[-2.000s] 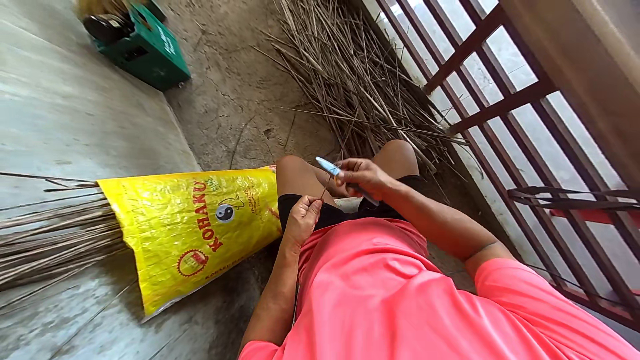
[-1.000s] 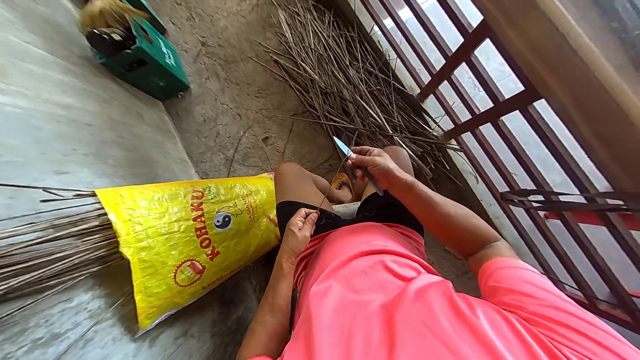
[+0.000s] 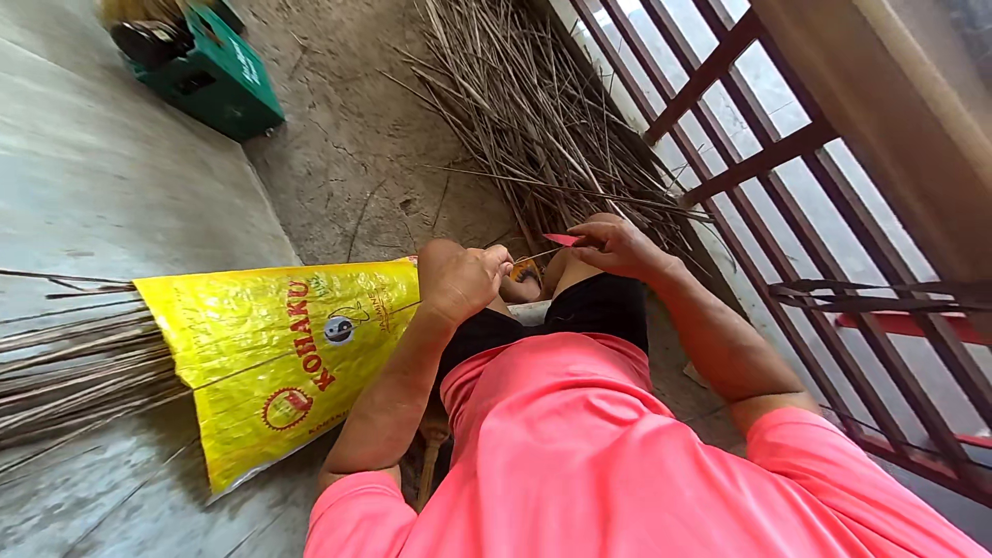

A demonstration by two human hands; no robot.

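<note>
My left hand (image 3: 469,283) is closed on a thin dry stick (image 3: 535,257), above my left knee. One end of the stick reaches my right hand; its other part runs behind my left forearm and over the yellow sack (image 3: 232,325). Above the other knee, my right hand (image 3: 620,249) grips a small knife (image 3: 559,239), whose short blade looks pink and points left; the fingers hide its handle. Many long thin sticks (image 3: 85,364) stick out of the sack's open end at the left.
A heap of dry sticks (image 3: 527,108) lies on the rough floor ahead, beside a barred metal grille (image 3: 744,167). A green plastic crate (image 3: 225,85) with things in it stands at the upper left. A dark strap (image 3: 876,293) hangs on the grille.
My left hand has moved forward, away from my lap. My right hand has shifted right, and the knife blade, pale and pointing up-left before, now lies flatter by the stick.
</note>
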